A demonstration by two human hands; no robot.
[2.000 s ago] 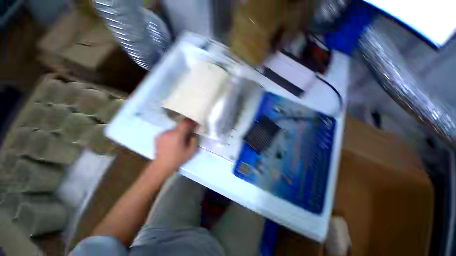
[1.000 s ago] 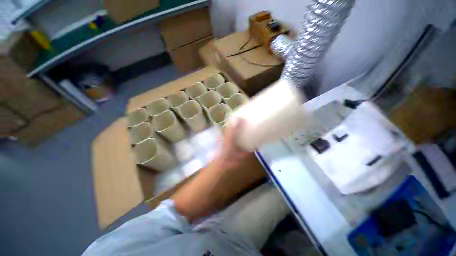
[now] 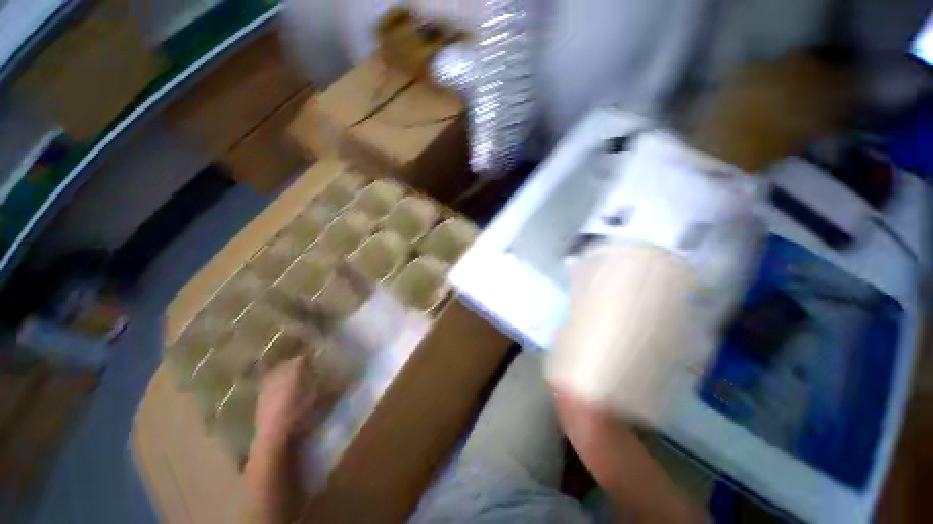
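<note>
A cream housing (image 3: 626, 325) is in my right hand (image 3: 593, 415), tilted over the front of the white fixture (image 3: 680, 194). My fingers are at its lower, near end and partly hidden by it. My left hand (image 3: 281, 404) is low over the left carton (image 3: 404, 409), at the rims of the housings (image 3: 379, 254) standing there in rows with open ends up. The left fingers are blurred, so I cannot tell whether they grip a housing. Whitish packing (image 3: 384, 328) lies beside the rows.
The white machine table (image 3: 501, 292) holds a blue mat (image 3: 818, 358) with a dark block on it, right of the fixture. A silver duct (image 3: 496, 92) and closed cartons (image 3: 394, 113) stand behind the open carton. A green-topped bench is at far left.
My left hand has moved from the housing it held between carton and table, down to the left carton. My right hand has come into view with a housing at the fixture.
</note>
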